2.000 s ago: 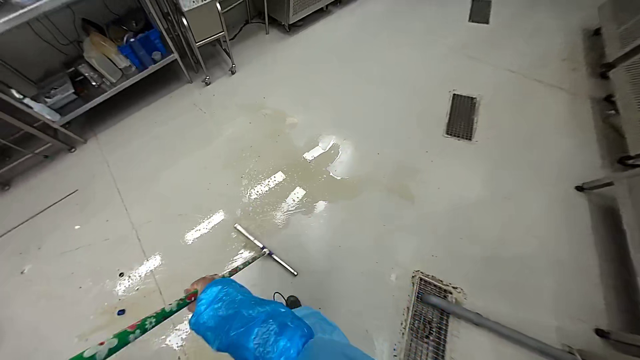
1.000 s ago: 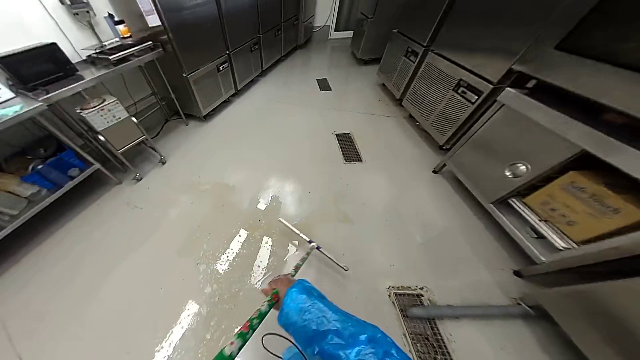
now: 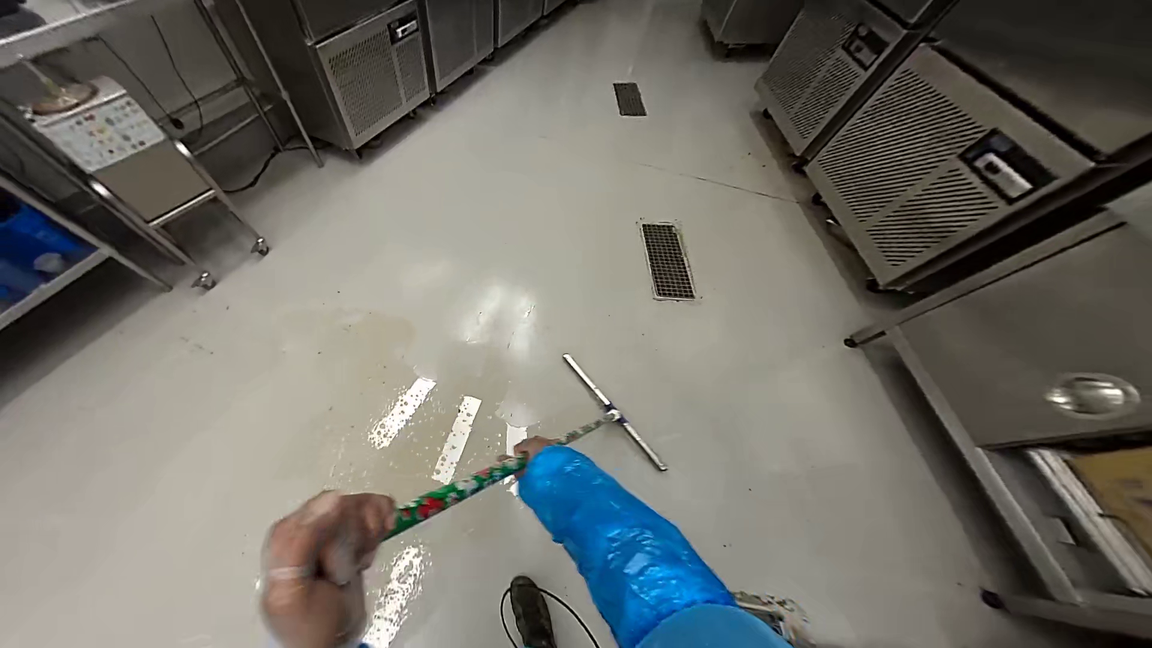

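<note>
A floor squeegee (image 3: pixel 615 415) with a metal head rests on the wet grey floor at centre. Its green flower-patterned handle (image 3: pixel 459 490) runs down to the lower left. My left hand (image 3: pixel 324 558), somewhat blurred and with a band on one finger, grips the upper end of the handle. Farther down the handle, nearer the squeegee head, my right hand (image 3: pixel 535 449) is closed around it, partly hidden by a blue plastic sleeve cover (image 3: pixel 621 531). Puddled water (image 3: pixel 360 351) with bright reflections lies left of the squeegee.
Floor drain grates (image 3: pixel 668 261) lie ahead, with another partly hidden behind my right sleeve. Steel refrigeration cabinets (image 3: pixel 945 162) line the right and far left. A wheeled stand (image 3: pixel 162 189) and a shelf with blue items are at left. My shoe (image 3: pixel 531 612) and a dark cable loop are below.
The squeegee head has moved to the right, away from the puddle. My left hand has come into view on the handle. The view has swung toward the right-hand cabinets.
</note>
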